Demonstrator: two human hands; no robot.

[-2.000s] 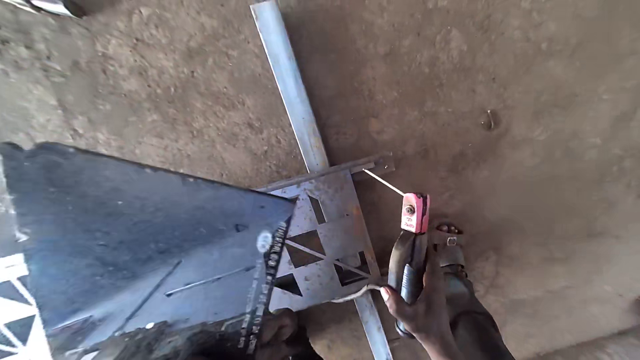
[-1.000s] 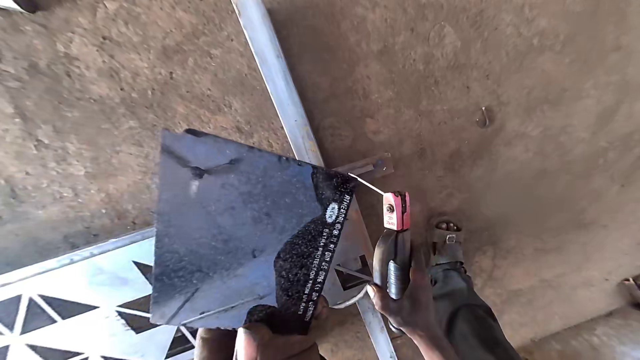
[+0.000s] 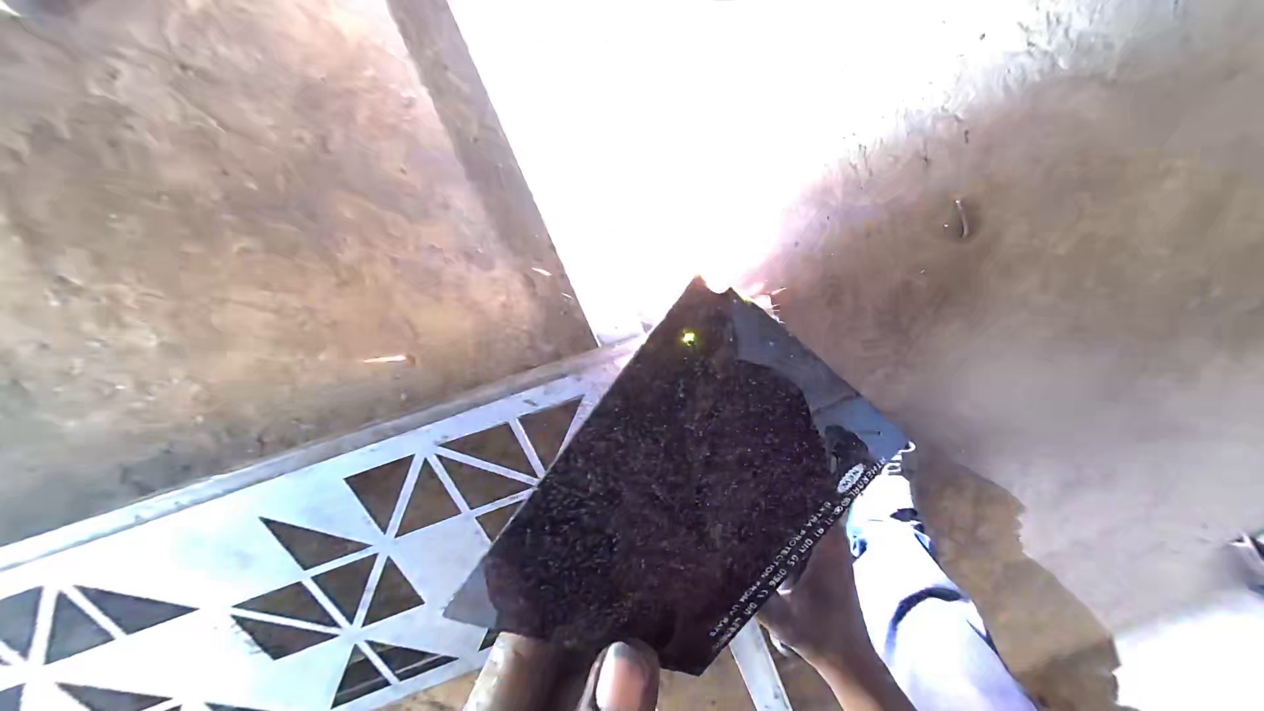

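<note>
My left hand (image 3: pixel 617 673) grips the lower edge of a dark welding filter glass (image 3: pixel 662 513), thumb in front. The glass bears printed writing and is tilted. A small green-yellow spot of a welding arc (image 3: pixel 688 338) shows through its upper part, with white glare beyond. My right hand (image 3: pixel 818 604) is right of and behind the glass; its fingers and the electrode holder seen in it earlier are hidden. A metal panel with triangular cut-outs (image 3: pixel 188 563) lies at the left, partly behind the glass. Part of a metal bar (image 3: pixel 758 667) shows below the glass.
Rough brown ground (image 3: pixel 197 257) surrounds the work. Glare hides much of the top middle. A few sparks fly beside the glass. A trousered leg (image 3: pixel 918 592) is at lower right, near my right hand. A small object lies at the right edge.
The glass has moved right and now covers the electrode holder and the panel's end. A bright arc has appeared, washing out the bar above. More of the cut-out panel shows at left.
</note>
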